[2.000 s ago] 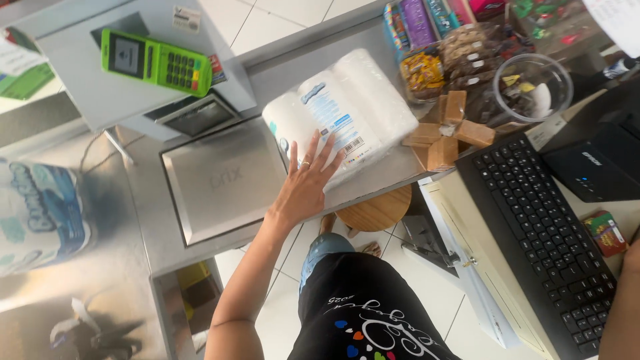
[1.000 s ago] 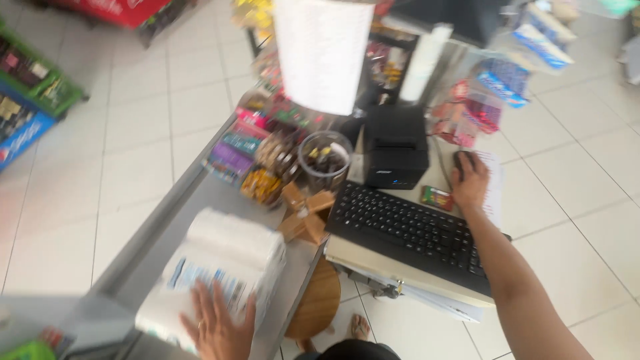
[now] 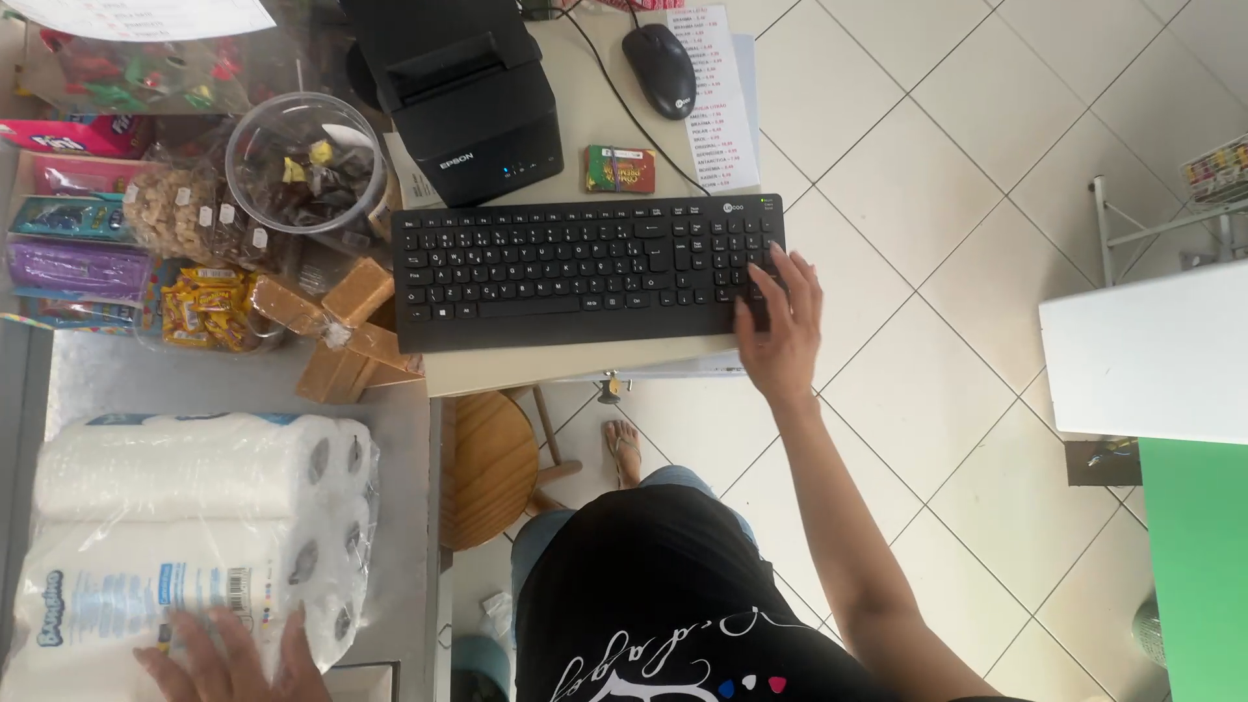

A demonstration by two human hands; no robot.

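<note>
At the lower left, my left hand (image 3: 229,663) rests with spread fingers on a plastic-wrapped pack of paper rolls (image 3: 166,487), holding nothing. The pack lies on the metal counter (image 3: 390,526). My right hand (image 3: 780,322) is over the number pad of a black keyboard (image 3: 546,263), fingers slightly bent and apart, gripping nothing. A black computer mouse (image 3: 660,70) lies above the keyboard, on the edge of a printed price list (image 3: 717,117).
A black receipt printer (image 3: 468,107) and a banded stack of cards (image 3: 620,170) stand behind the keyboard. Brown blocks (image 3: 341,331), a round tub of sweets (image 3: 306,164) and bagged candy (image 3: 210,307) border the pack. A wooden stool (image 3: 487,468) is below the counter.
My right hand has moved from the mouse to the keyboard's number pad. My left hand stays on the pack. The view has turned.
</note>
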